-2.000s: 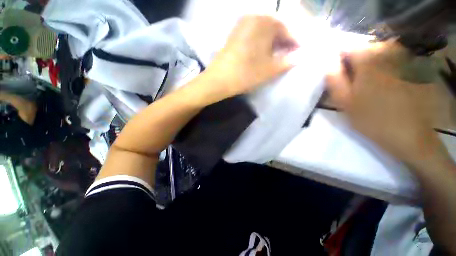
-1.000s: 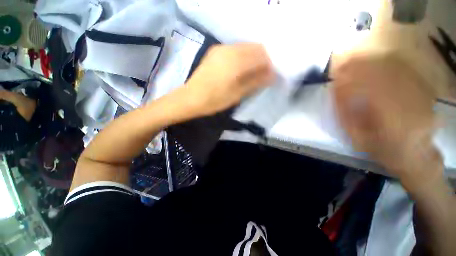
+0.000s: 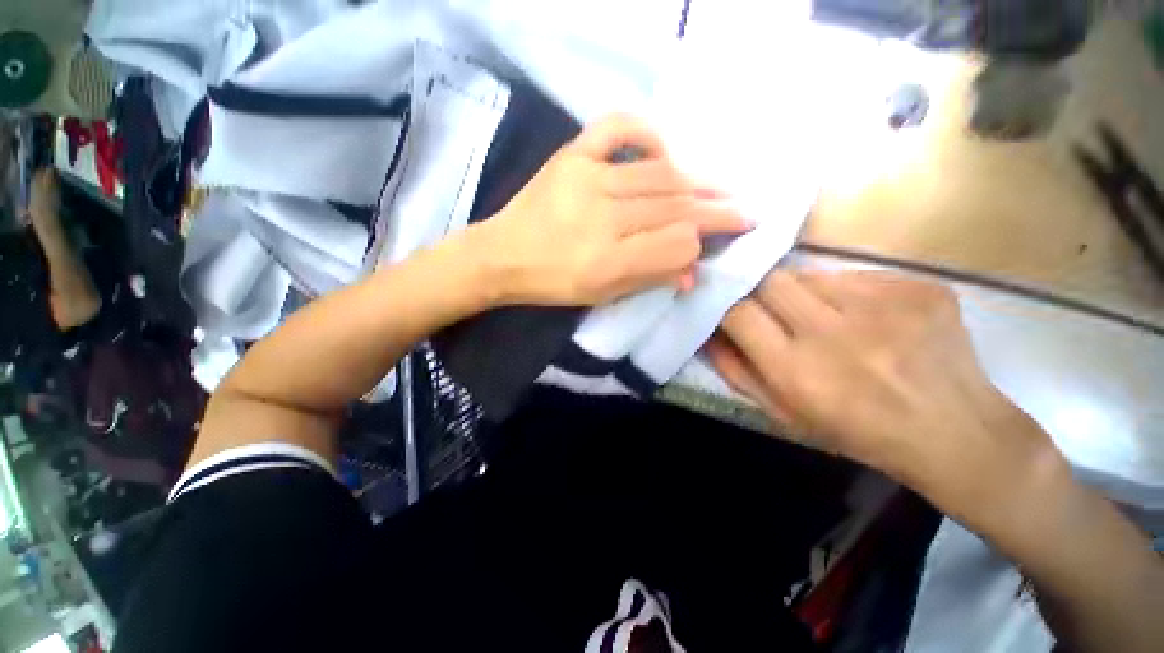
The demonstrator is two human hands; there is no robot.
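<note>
A pale fabric panel (image 3: 721, 296) lies folded at the table's front edge, between my two hands. My left hand (image 3: 606, 217) is closed on its upper left part, fingertips on the cloth. My right hand (image 3: 849, 351) holds its right edge, with some fingertips hidden under or behind the cloth. A black strip (image 3: 597, 367) runs along the panel's lower end. A black fabric panel (image 3: 511, 351) hangs below my left wrist, and more black cloth shows above it.
Pale pieces with black bands (image 3: 306, 140) are piled at the left. Thread snips (image 3: 1126, 191) lie on the tan machine bed (image 3: 945, 211) at the right. The machine head (image 3: 1008, 26) is at the top right. A dark crate (image 3: 421, 408) is below. Another person's arm (image 3: 64, 262) shows far left.
My right hand has moved left and down, off the machine bed to the cloth by the table edge. My left hand remains on the pale cloth. The snips and bed are now uncovered.
</note>
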